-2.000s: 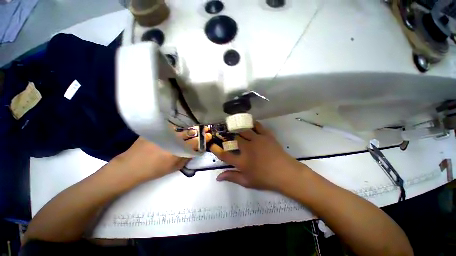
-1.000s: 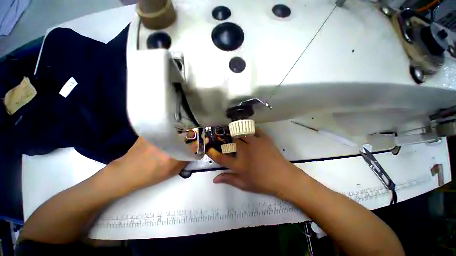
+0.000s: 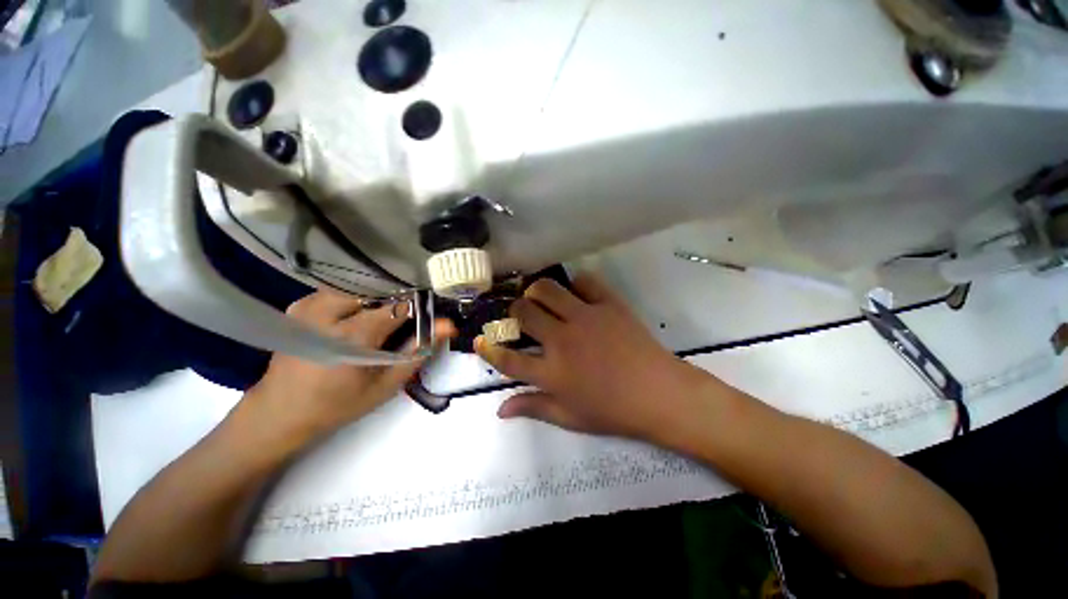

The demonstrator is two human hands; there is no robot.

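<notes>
Navy fabric is heaped left of the white sewing machine head, and a small dark part of it shows near the needle. My left hand is at the needle area, fingers bent on the fabric's edge, partly hidden by the machine's white front loop. My right hand is on the right of the presser foot area, its fingers on dark fabric beside the small ribbed knob. The cream tension dial is above. The presser foot and the seam are mostly hidden.
Thread snips with a dark cord lie on the table at the right. A thin white-handled tool lies on the bed behind my right hand. A tan tag lies on the navy cloth. A printed ruler scale runs along the front table edge.
The view has shifted, so the machine head sits further left and looks larger. More of my left hand's fingers show through the loop. The white label on the cloth is no longer visible.
</notes>
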